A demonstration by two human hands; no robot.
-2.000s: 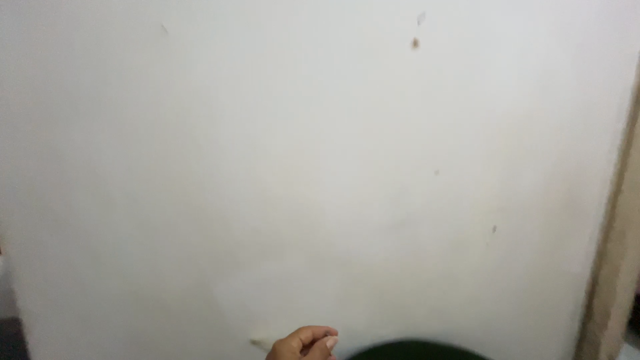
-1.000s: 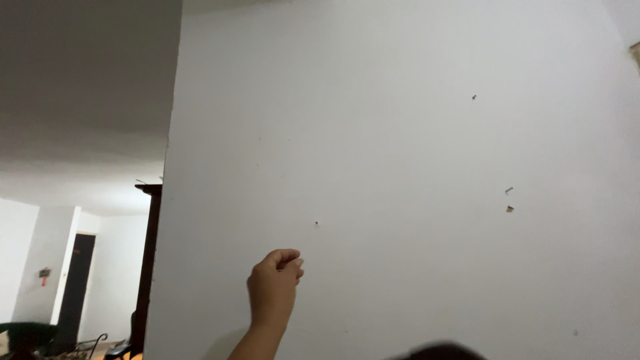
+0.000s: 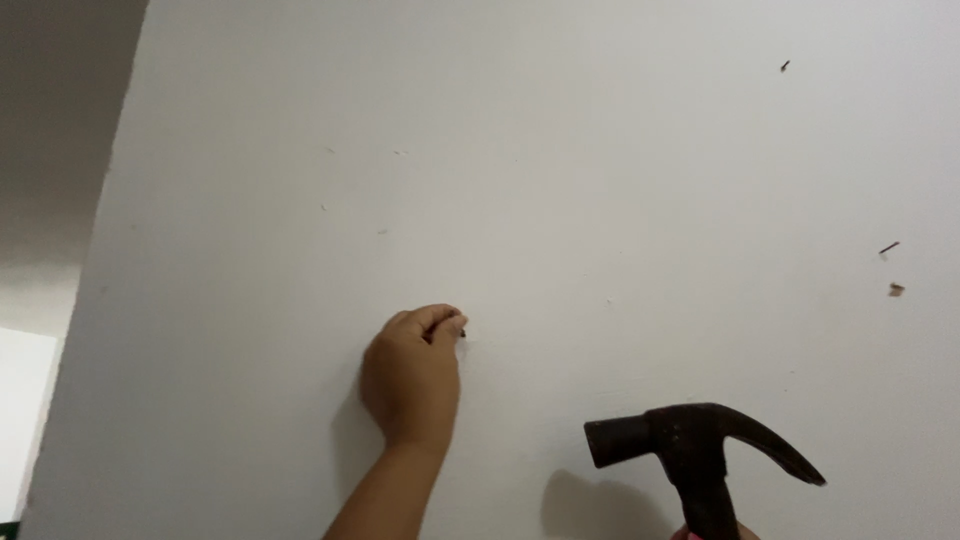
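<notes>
My left hand [image 3: 412, 375] is raised against the white wall [image 3: 562, 187], thumb and forefinger pinched together. A small dark thing [image 3: 463, 333], perhaps a nail, shows at the fingertips beside the wall. Low on the right, my right hand [image 3: 742, 532] is only just in view at the bottom edge, closed round the handle of a dark claw hammer [image 3: 694, 450]. The hammer's striking face points left, toward the left hand, and its claw curves down to the right. A clear gap lies between hammer and left hand.
A nail [image 3: 889, 247] sticks out of the wall at the right, above a chipped spot [image 3: 896, 289]. Another small nail or similar piece [image 3: 784, 66] is higher up. Several small marks dot the wall. The wall's edge runs down the left side, with a ceiling and lit area beyond.
The hammer and a bit of my right hand have come into view at the lower right. My left hand stays pinched. The view has shifted strongly.
</notes>
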